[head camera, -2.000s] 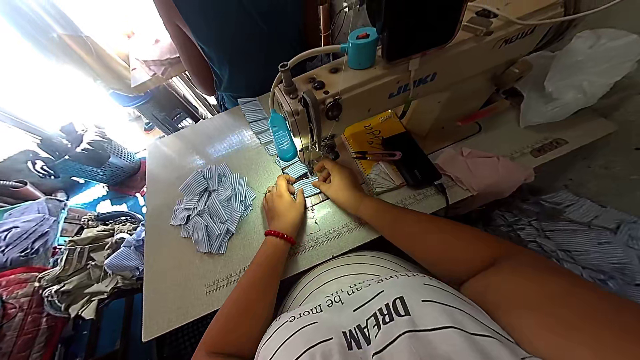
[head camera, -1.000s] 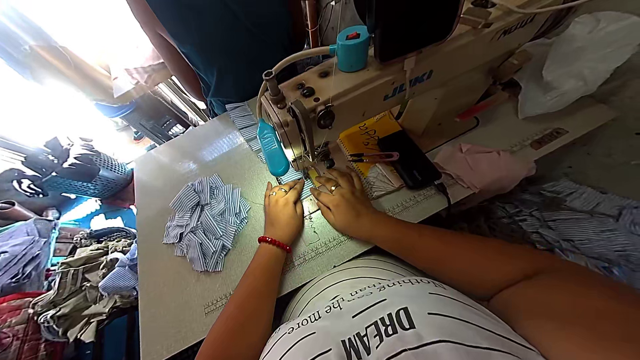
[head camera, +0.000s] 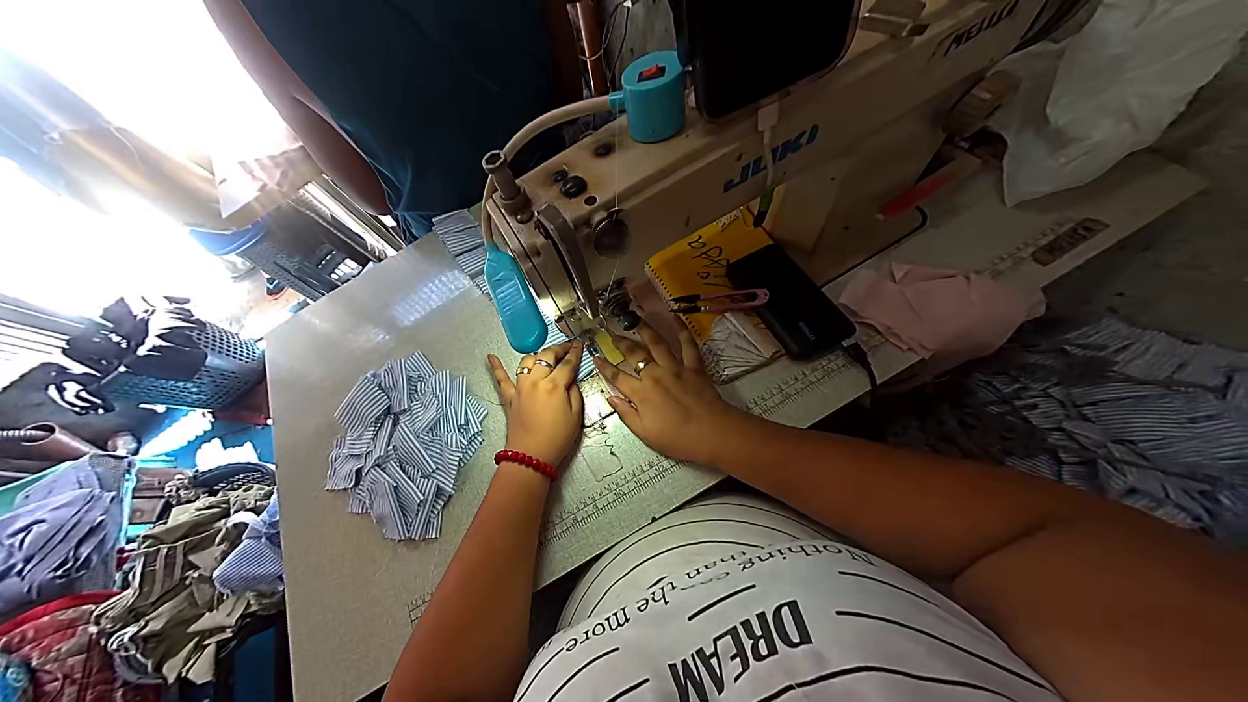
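Observation:
A Juki sewing machine point(head camera: 682, 185) stands on the table, a turquoise lamp point(head camera: 517, 302) lighting its needle area. Under the presser foot lies a blue-and-white striped fabric piece point(head camera: 588, 367), mostly hidden by my fingers. My left hand point(head camera: 541, 400) rests flat beside the foot, fingertips on this fabric, a red bead bracelet at the wrist. On the other side, my right hand point(head camera: 668, 395) presses down with spread fingers close to the needle and a small yellow piece point(head camera: 608, 348). Left of my hands sits a heap of striped fabric pieces point(head camera: 405, 444).
Beside the machine lie a yellow notebook point(head camera: 697, 258), a black power bank point(head camera: 795, 302), a pink thread snipper point(head camera: 726, 299) and pink cloth point(head camera: 941, 307). Garments point(head camera: 185, 575) and a basket point(head camera: 219, 366) are at left. Another person point(head camera: 419, 88) stands behind the machine. Striped fabric point(head camera: 1102, 409) lies at right.
My right hand has opened out from a pinch near the needle and now lies spread on the bed. My left hand has turned slightly, still beside the foot.

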